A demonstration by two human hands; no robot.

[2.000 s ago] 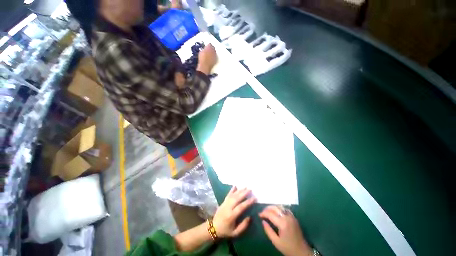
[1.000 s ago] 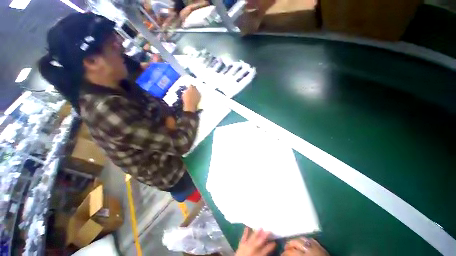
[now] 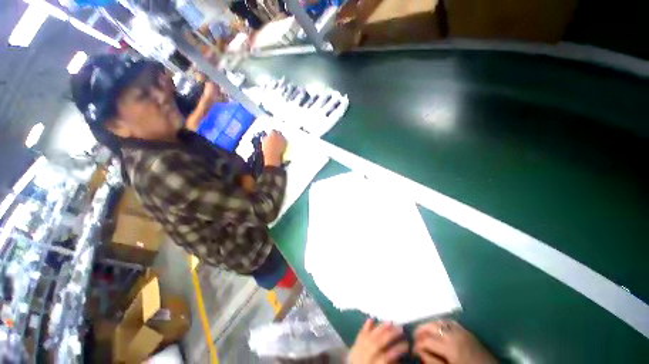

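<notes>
A fanned stack of bright white wrapping sheets lies on the green bench in front of me. My left hand is at the stack's near edge, cut off by the bottom of the picture, fingers bent. My right hand is just right of it, also cut off, with its fingers curled on the bench below the stack's near corner. The hands are close together. I cannot tell whether either one holds anything.
A co-worker in a checked shirt stands at the left, hands over dark small parts on a pale sheet. A blue bin and a row of white products lie beyond. A white divider strip crosses the bench. Open carton on the floor.
The view has tilted up, so the hands sit lower in the picture. My hands have come closer together. The co-worker's head has turned towards me.
</notes>
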